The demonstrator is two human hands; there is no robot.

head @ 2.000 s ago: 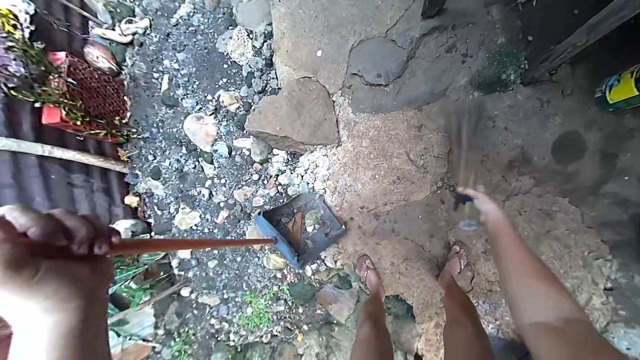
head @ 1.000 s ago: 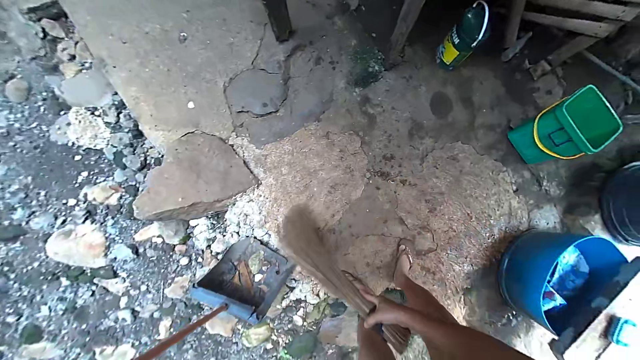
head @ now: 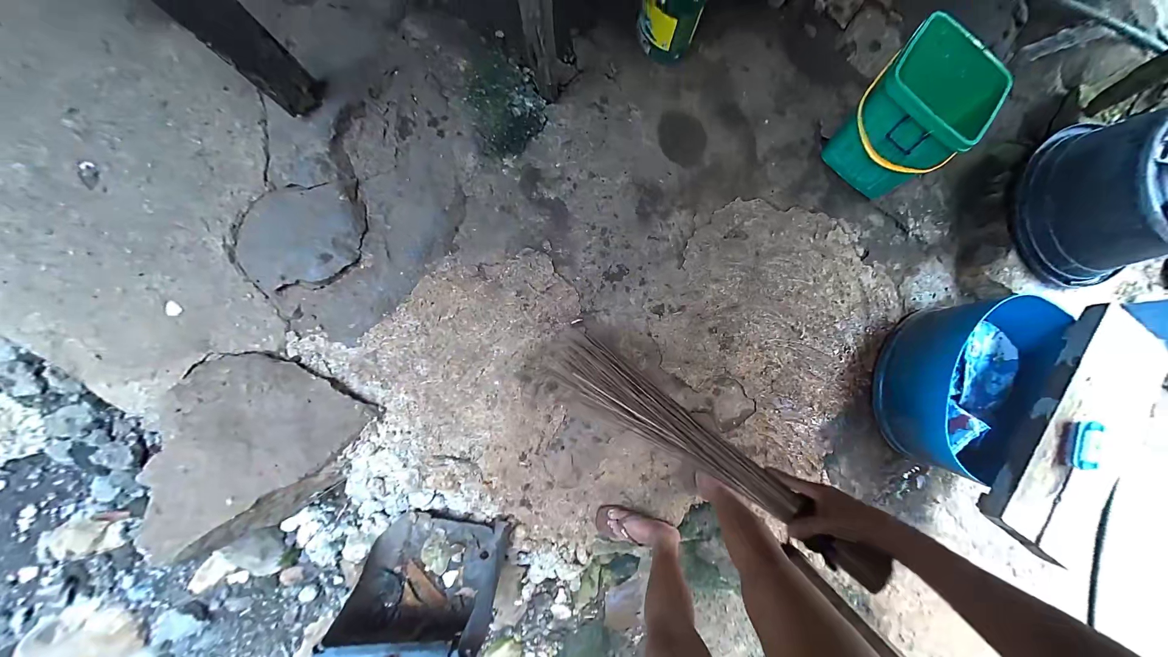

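Observation:
My right hand (head: 835, 516) grips the bound end of a stick broom (head: 680, 420) at the lower right. The broom's thin bristles fan out to the upper left over the rough ground, their tips blurred. Left of my feet lies a dustpan (head: 429, 584) with dry leaves and small stones in it, cut by the bottom edge. My left hand is out of view, and the dustpan's handle is not visible. A sandaled foot (head: 639, 526) stands between the dustpan and my right hand.
A green bucket (head: 949, 87), a dark bin (head: 1090, 201) and a blue barrel (head: 967, 392) line the right side. A wooden board (head: 1095, 420) juts beside the barrel. Wooden posts (head: 246, 55) stand at the top. A flat stone slab (head: 255, 447) borders loose gravel on the left.
The view has shifted to the right. A second ago the broom's bristles were close beside the dustpan; now they are up and to the right of it. My left hand, seen two seconds ago, is out of view.

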